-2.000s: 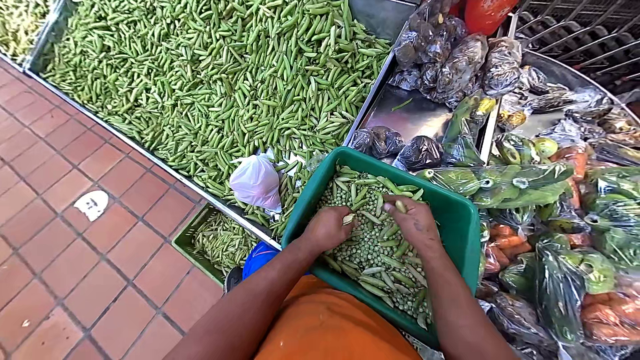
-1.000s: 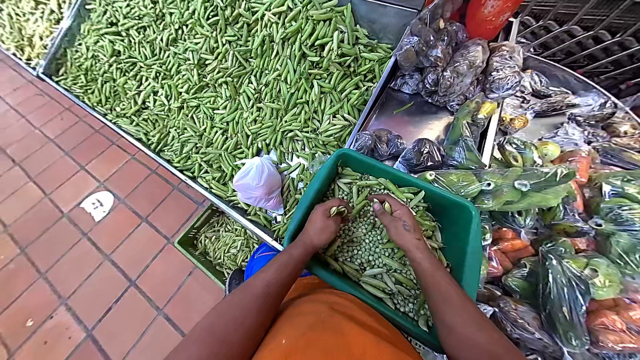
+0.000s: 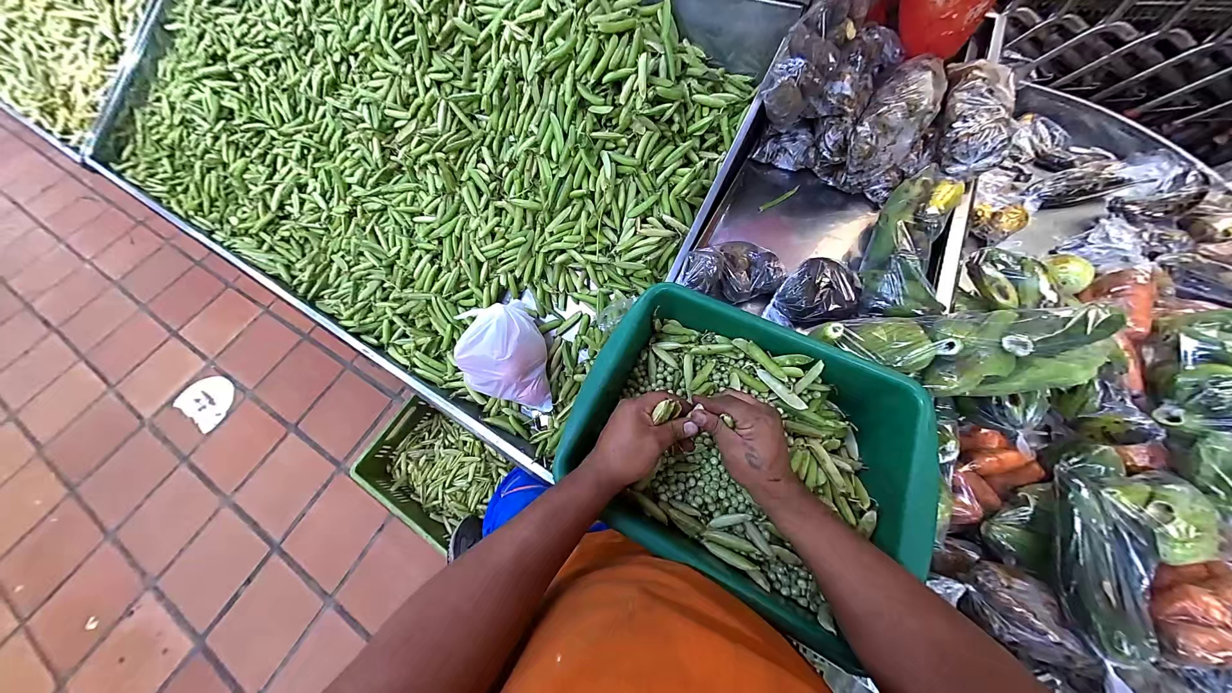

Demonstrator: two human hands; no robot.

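Over a green plastic tub (image 3: 905, 462) my two hands meet at the fingertips. My left hand (image 3: 640, 438) holds pea pods (image 3: 666, 411) in its curled fingers. Pinched fingers of my right hand (image 3: 756, 443) touch those of the left, with a bit of green pod showing at them. Loose shelled peas (image 3: 707, 481) lie in the tub below my hands, with more pods (image 3: 731, 361) around them. What sits exactly between the fingertips is too small to tell.
Left of the tub, a metal-edged bin holds a broad heap of pea pods (image 3: 414, 173) with a tied white plastic bag (image 3: 503, 354) on it. A green crate (image 3: 385, 462) of pods stands on the tiled floor (image 3: 250, 481). Plastic-wrapped vegetables (image 3: 1107, 520) crowd the right side.
My hands, apart over the tub in both earlier frames, have come together at the fingertips.
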